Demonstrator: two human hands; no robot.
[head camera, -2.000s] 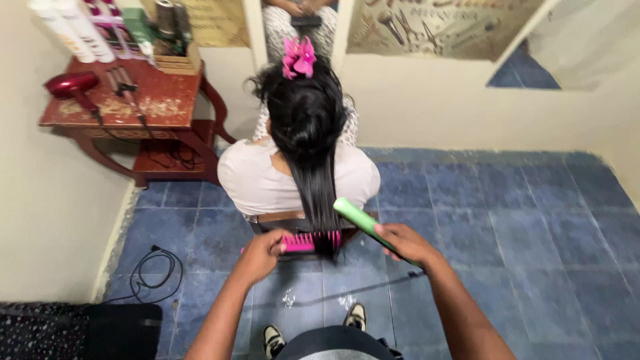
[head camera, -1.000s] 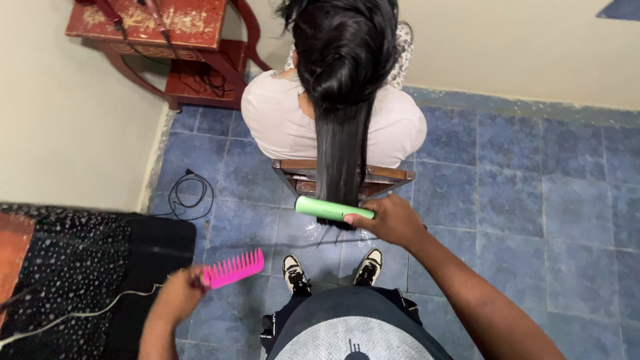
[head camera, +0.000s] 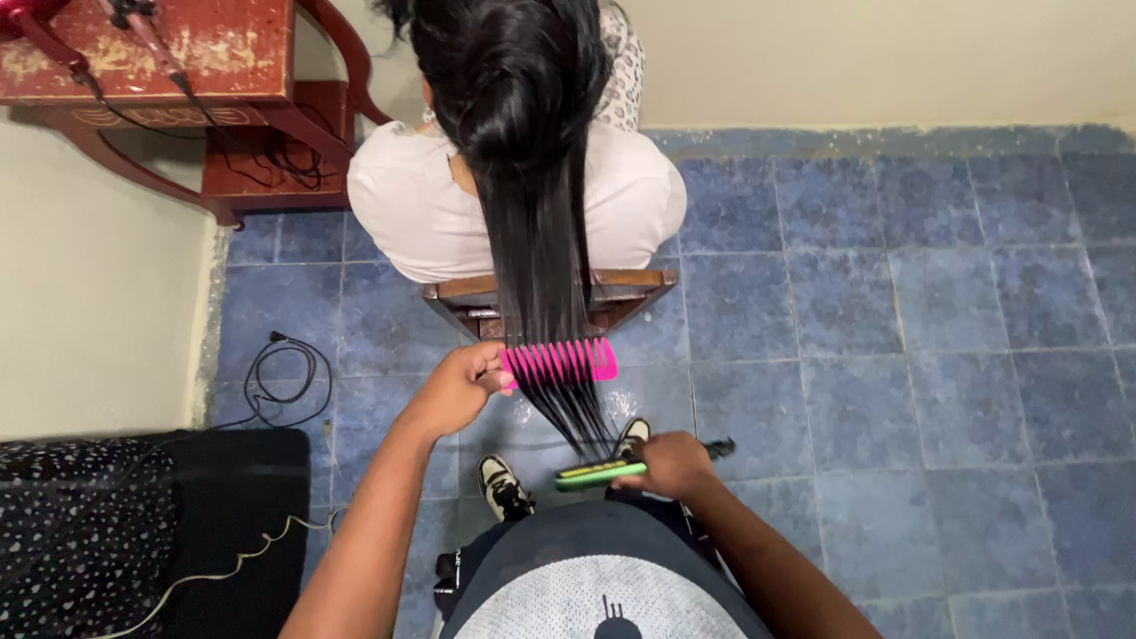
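Note:
A person with long black hair (head camera: 539, 240) sits on a wooden chair (head camera: 635, 286), back towards me. My left hand (head camera: 463, 388) grips a pink wide-tooth comb (head camera: 603, 359) by its left end; its teeth are in the hair near the ends, and strands hang past it. Below and to the right, my right hand (head camera: 673, 466) holds a green hair straightener (head camera: 596, 477) just beneath the hair tips. Whether any strand touches the straightener cannot be told.
A worn red wooden table (head camera: 222, 53) with corded styling tools stands at the upper left. A black cable (head camera: 288, 377) lies coiled on the blue tiled floor. Black padded seating or fabric (head camera: 240, 524), crossed by a pale cord (head camera: 209, 575), fills the lower left. My shoes (head camera: 503, 486) are below the hair.
My left hand has brought the comb from the lower left into the hair. My right hand has moved the straightener off the hair, down and to the right. The view is closer than two seconds ago.

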